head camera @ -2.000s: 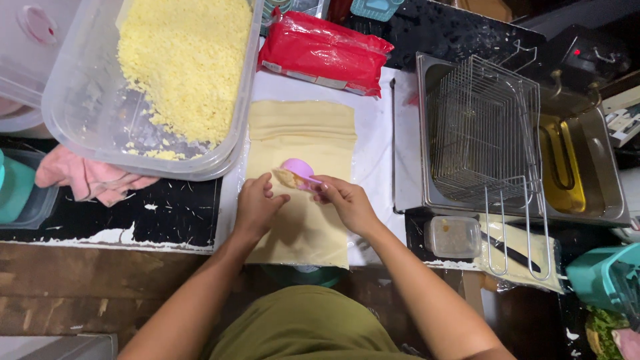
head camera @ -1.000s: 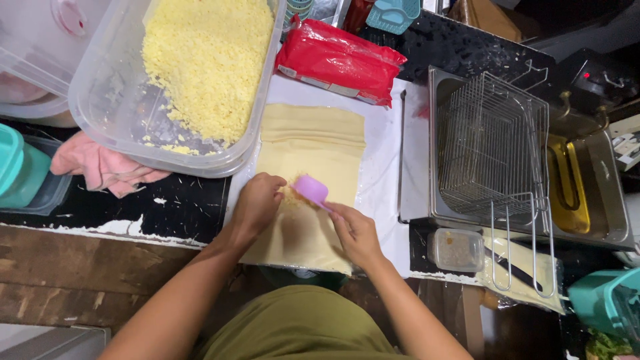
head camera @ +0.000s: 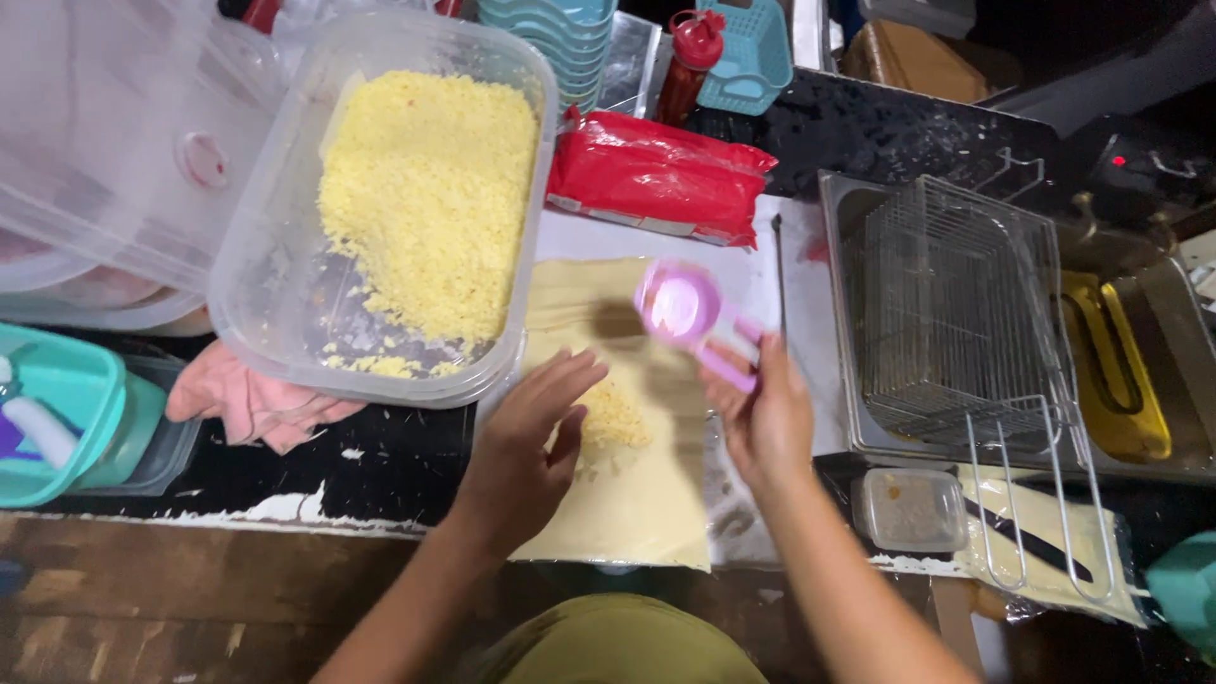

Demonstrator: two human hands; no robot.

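Observation:
My right hand [head camera: 765, 408] grips the handle of a purple plastic measuring scoop [head camera: 679, 302], held above pale wrapper sheets [head camera: 655, 513]. A small mound of yellow crumbly filling [head camera: 608, 418] lies on the top sheet. My left hand [head camera: 532, 437] is at the left edge of this mound, palm down with fingers loosely apart, holding nothing that shows. Up and to the left, a clear plastic tub [head camera: 233, 313] holds a large heap of yellow crumbly filling [head camera: 437, 199]. The inside of the scoop is blurred, so its contents cannot be told.
Behind the sheets lies a red plastic package [head camera: 660, 176]. At right are a wire basket [head camera: 959, 304] on a steel fryer [head camera: 841, 380], a small lidded container [head camera: 912, 510] and a black-handled utensil [head camera: 1031, 541]. A pink cloth [head camera: 256, 394] and teal basin [head camera: 109, 408] sit left.
The scoop was low over the sheet beside my left hand and is now raised, farther from my body. The mound of filling shows more fully. My left hand's fingers have spread.

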